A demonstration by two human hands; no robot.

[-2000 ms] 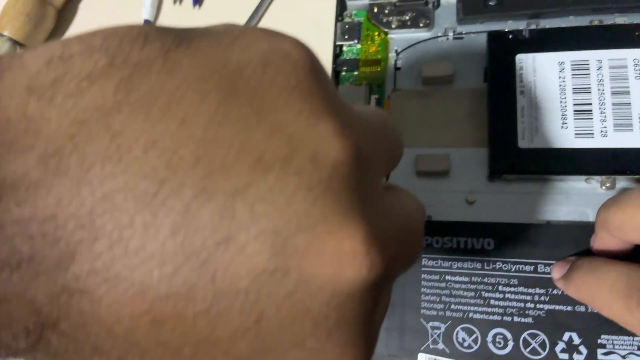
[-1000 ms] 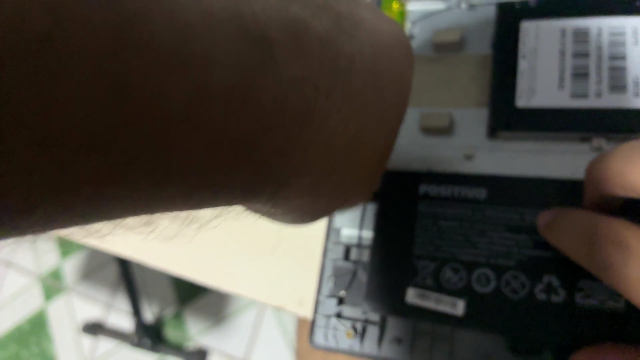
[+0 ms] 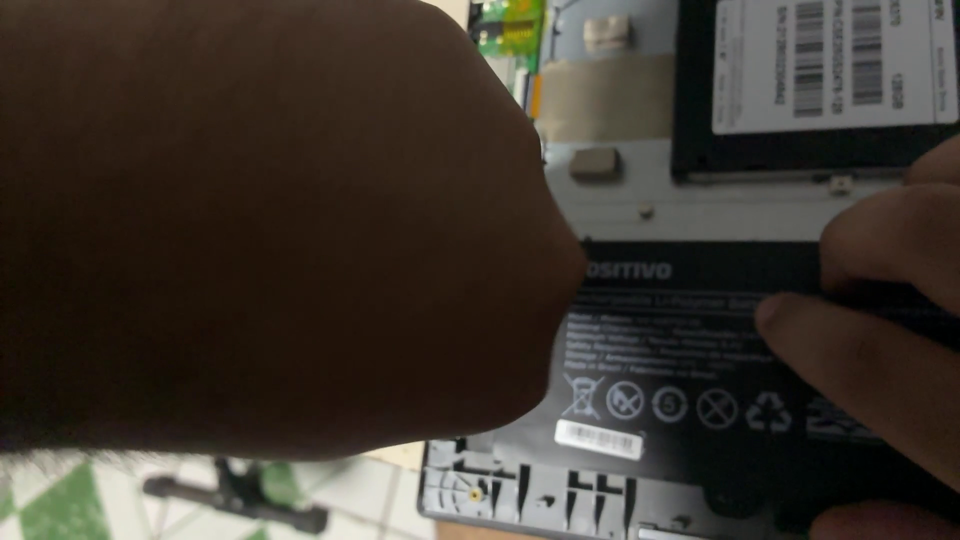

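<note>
My left hand (image 3: 300, 225), very near the camera, fills the left and middle of the view; its fingers are hidden. It covers the left edge of a black Positivo lithium-polymer battery (image 3: 667, 360) in an opened laptop chassis (image 3: 720, 217). At the right edge, my right hand (image 3: 862, 300) lies over the battery with its fingers bent; one fingertip touches or nearly touches the printed face. Whether something dark is between the fingers cannot be told. Above the battery sits a black-framed drive (image 3: 795, 154) with a white label. A green circuit board (image 3: 506, 34) shows at the top.
The chassis corner (image 3: 472, 495) has plastic ribs and a brass-coloured screw insert. Grey foam pads (image 3: 595, 163) stick to the metal plate. At the lower left, a black stand foot (image 3: 240, 502) stands on a green and white tiled floor (image 3: 67, 502), beyond the pale table edge.
Two seconds ago the left hand's knuckles showed beside the chassis; now a broad dark part of the hand or wrist covers that side. The right hand stays over the battery. The view has shifted.
</note>
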